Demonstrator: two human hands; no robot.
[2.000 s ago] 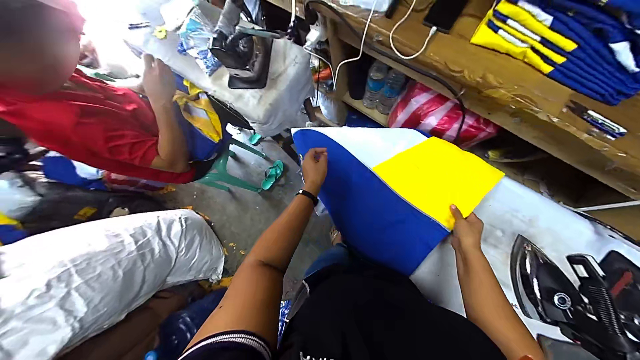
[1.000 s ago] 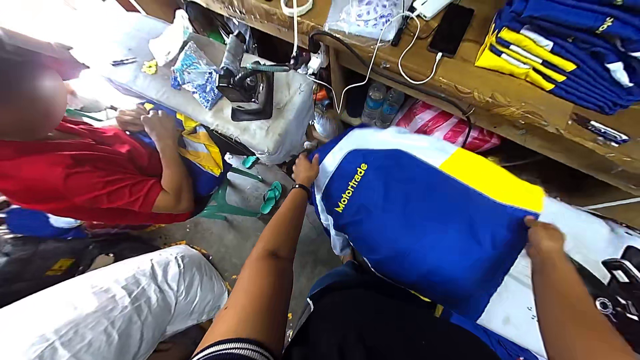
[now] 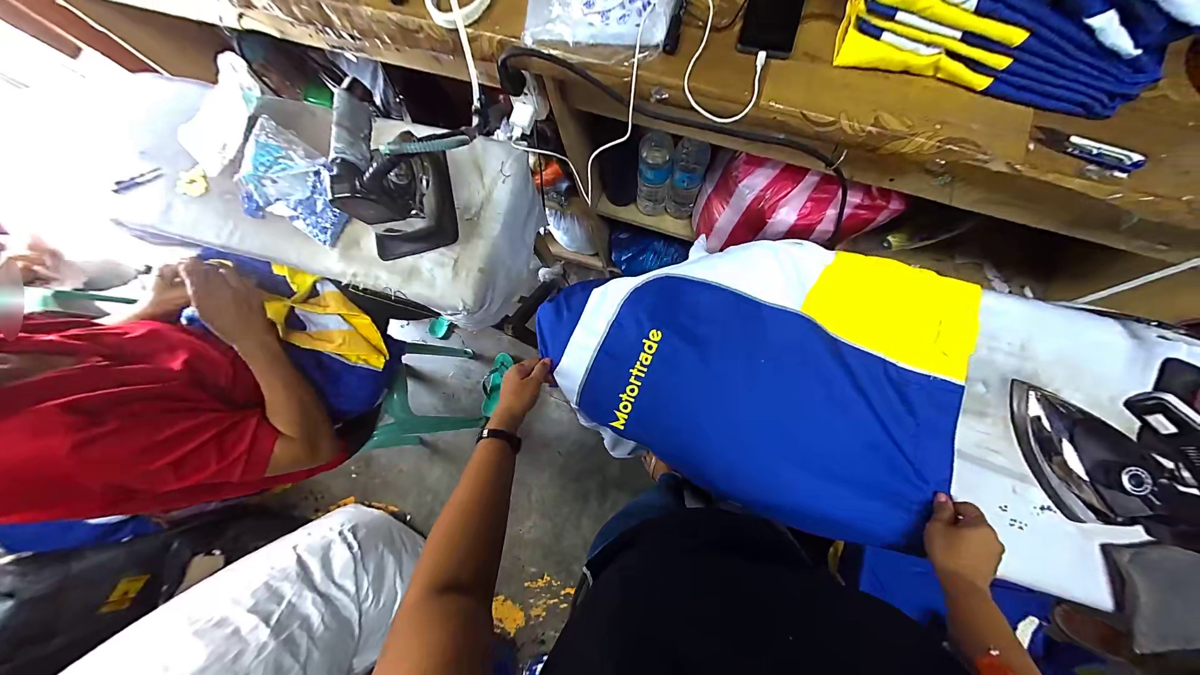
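A blue, white and yellow fabric garment (image 3: 769,403) with yellow lettering lies spread over a white-covered ironing board (image 3: 994,450). My left hand (image 3: 523,389) pinches its left edge, beyond the board's end. At the lower right corner, my right hand (image 3: 961,539) grips the hem between thumb and fingers. Right of the garment, an electric iron (image 3: 1097,459) rests on the board, partly cut off by the view's edge. The garment's underside is hidden.
A co-worker in a red shirt (image 3: 141,412) handles blue and yellow fabric at left, beside another padded board (image 3: 497,225) with an iron (image 3: 398,192). A wooden table (image 3: 900,122) holds folded garments (image 3: 1012,56) and a phone (image 3: 771,26). A white sack (image 3: 272,600) lies lower left.
The garment now shows its lettered blue panel, where two seconds ago a plain blue and yellow part showed. Since one second ago, both hands have moved nearer my body, pulling its edges.
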